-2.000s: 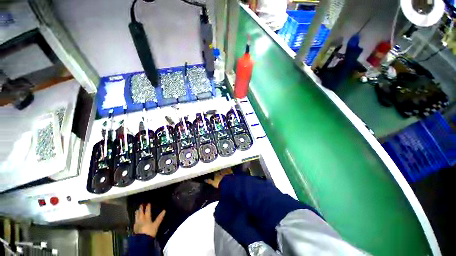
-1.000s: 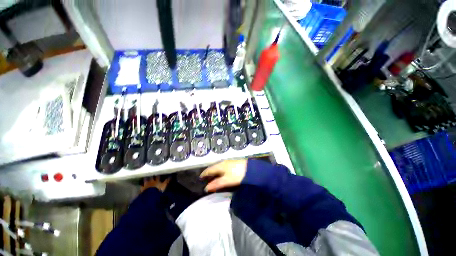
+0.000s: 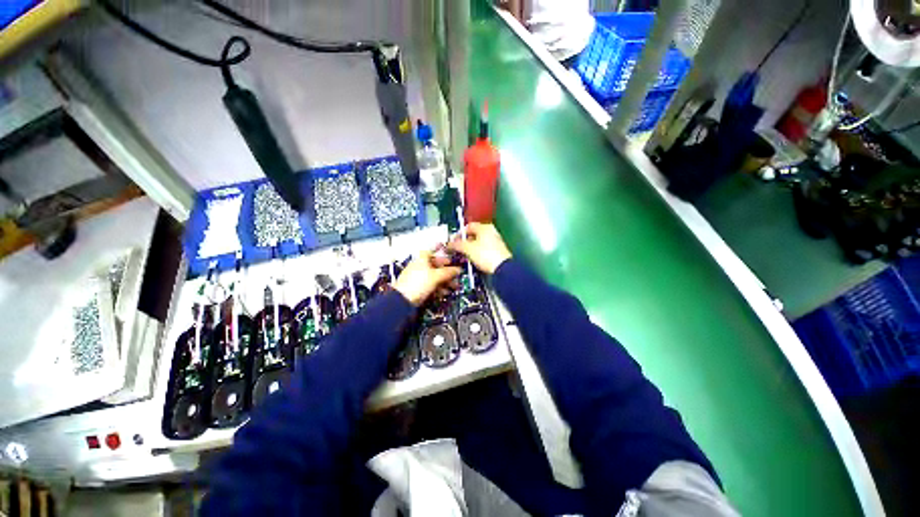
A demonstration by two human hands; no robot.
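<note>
A row of several black housings [image 3: 439,343] with circuit boards and wires lies on the white bench edge, round discs toward me. My left hand [image 3: 426,278] is over the far half of the housings near the right end. My right hand [image 3: 484,247] is just right of it, at the far end of the last housings. The fingertips of both hands are close together among the wires and small parts. Whether they grip something is too small to tell. My left sleeve covers some middle housings.
Blue bins [image 3: 338,202] of screws stand behind the housings. A dark screwdriver [image 3: 260,141] and a grey screwdriver [image 3: 396,116] hang above. A clear bottle [image 3: 431,167] and red bottle [image 3: 481,182] stand at right, beside the green conveyor [image 3: 605,263]. A white machine [image 3: 61,333] is left.
Both hands have risen from below the bench edge and reached forward to the far ends of the right-hand housings. The camera view has shifted; the housings look unmoved on the bench.
</note>
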